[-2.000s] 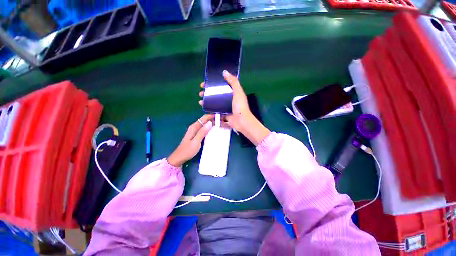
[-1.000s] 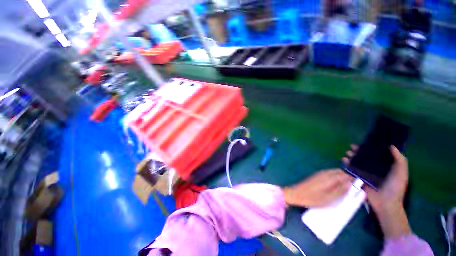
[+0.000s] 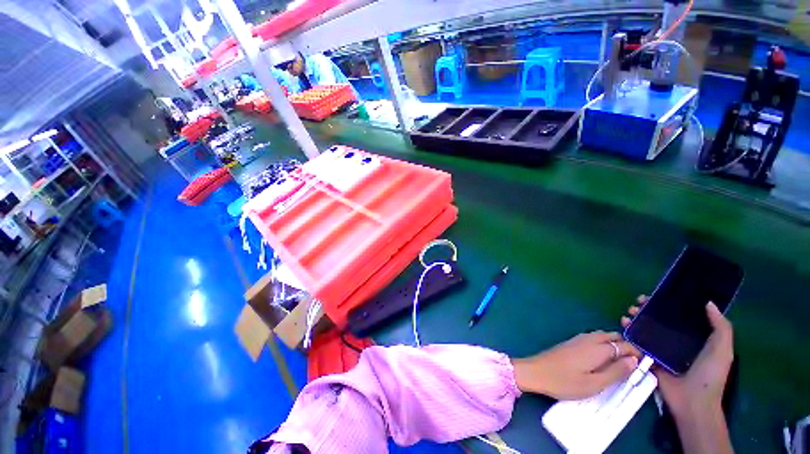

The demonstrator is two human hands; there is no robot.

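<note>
A smartphone (image 3: 682, 310) with a dark screen is tilted in my right hand (image 3: 702, 383), thumb on its right edge and fingertips at its left edge. A short white lead with a plug (image 3: 641, 368) joins the phone's lower end to a white rectangular unit (image 3: 597, 418) lying on the bench. My left hand (image 3: 575, 365) rests at the unit's upper end beside the plug, fingers bent; whether it grips the plug or the unit is hard to tell.
Stacked red trays (image 3: 355, 222) stand left, beside a long black bar (image 3: 408, 301) with a white cable. A blue pen (image 3: 488, 297) lies on the green bench. Behind are a black compartment tray (image 3: 497, 133), blue-white machine (image 3: 635, 124) and black fixture (image 3: 755, 120). Cardboard boxes (image 3: 75, 332) stand on the floor.
The view has swung left, so the hands, phone and unit now sit at the lower right. The phone stays in my right hand, joined to the white unit. The phone's bright reflection is gone.
</note>
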